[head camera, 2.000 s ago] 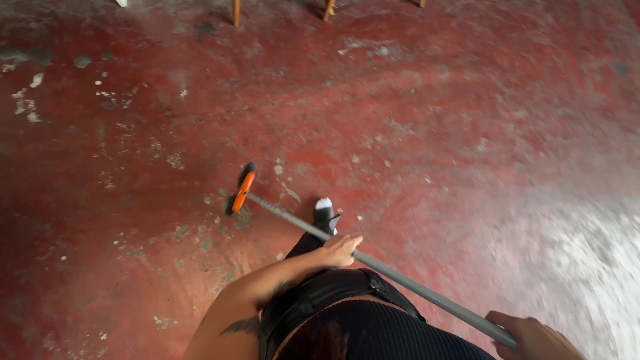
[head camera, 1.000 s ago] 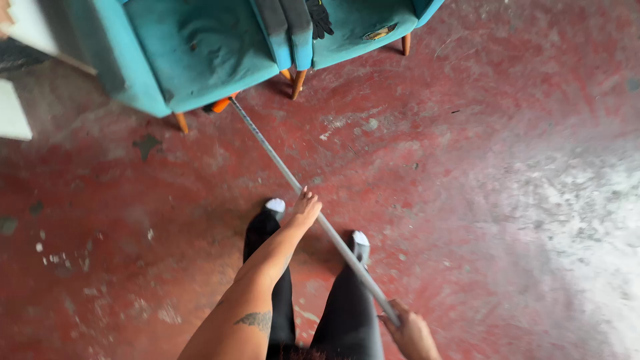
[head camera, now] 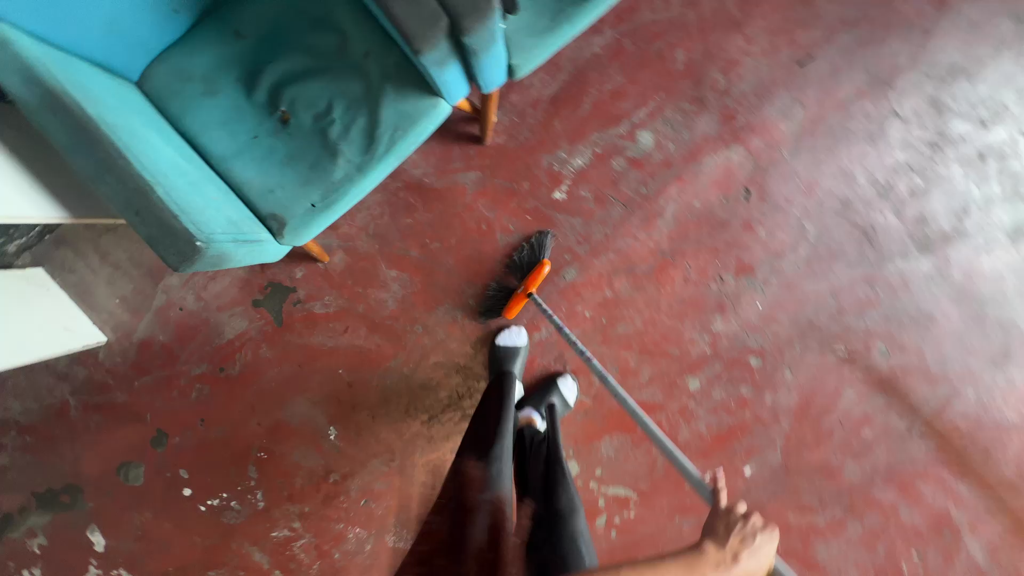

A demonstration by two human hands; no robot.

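Observation:
My left hand is wrapped around the grey broom handle at the lower right, one finger stretched along it. The handle slants up and left to an orange broom head with dark bristles, just beyond my feet on the red floor. The lower end of the handle runs out of the frame at the bottom edge. My right hand is out of view.
A worn teal armchair with wooden legs stands at the upper left, beside a second teal seat. White panels lie at the left edge. The red floor has worn patches and small specks.
The broom head was at the armchair's front edge one second ago and is now out on the floor near my feet. My right hand has left the view. The view has shifted.

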